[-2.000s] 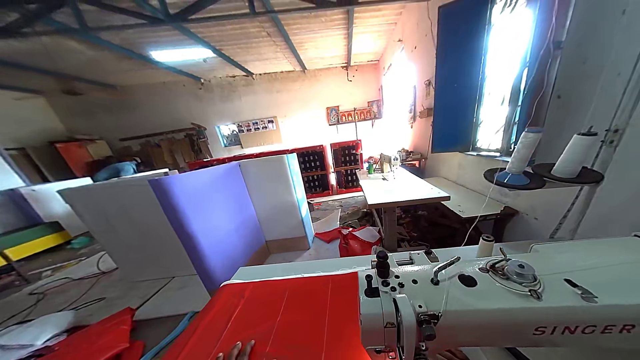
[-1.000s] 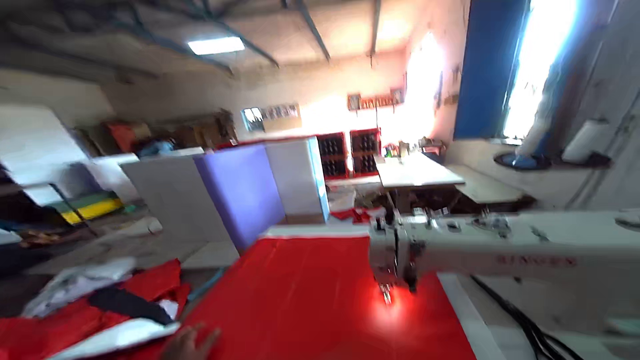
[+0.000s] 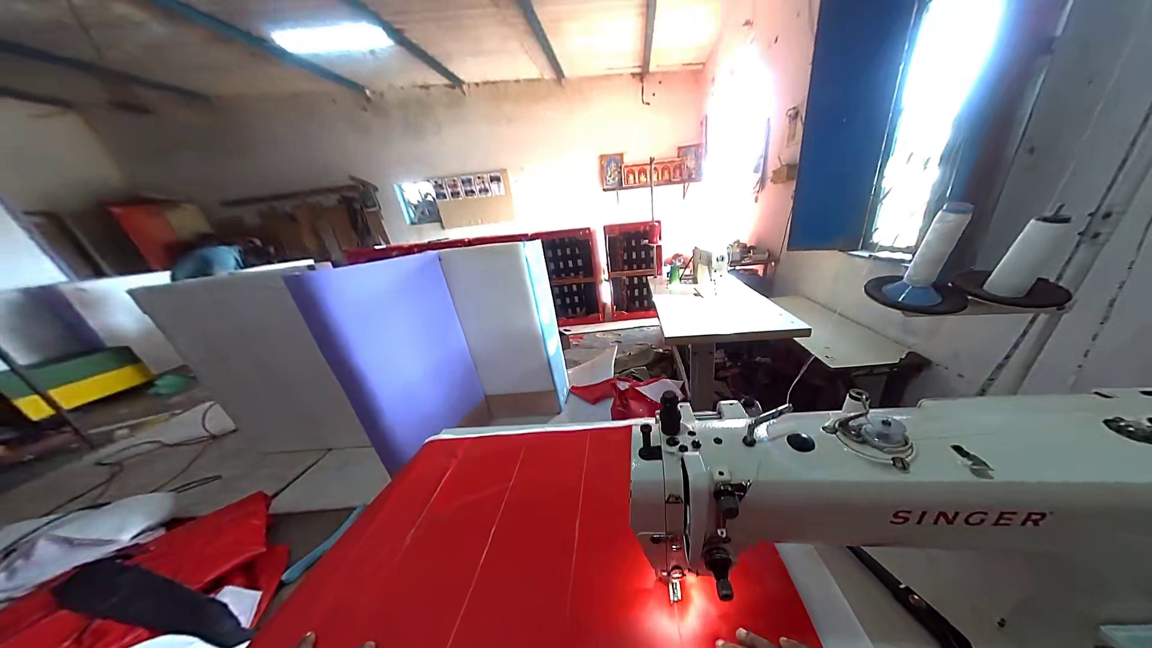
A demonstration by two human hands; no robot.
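Note:
A large sheet of red material (image 3: 504, 531) with pale lines lies over the sewing table, under the needle area of a white Singer sewing machine (image 3: 864, 486). The machine's lamp lights the red surface around the presser foot (image 3: 675, 589). Only fingertips of my left hand (image 3: 337, 642) show at the bottom edge, on the left part of the sheet. My right hand (image 3: 760, 641) shows its fingers on the sheet at the bottom, right of the presser foot. The rest of both hands is out of view.
Two thread cones (image 3: 938, 247) stand on a holder at the right. Red and white scraps (image 3: 207, 567) are heaped at the lower left. Beyond the table are purple and white panels (image 3: 387, 333), a second sewing table (image 3: 720, 315) and, far left, a partly hidden person (image 3: 209, 259).
My right hand has come into view at the bottom, near the presser foot. Less of my left hand shows than before. The view has shifted.

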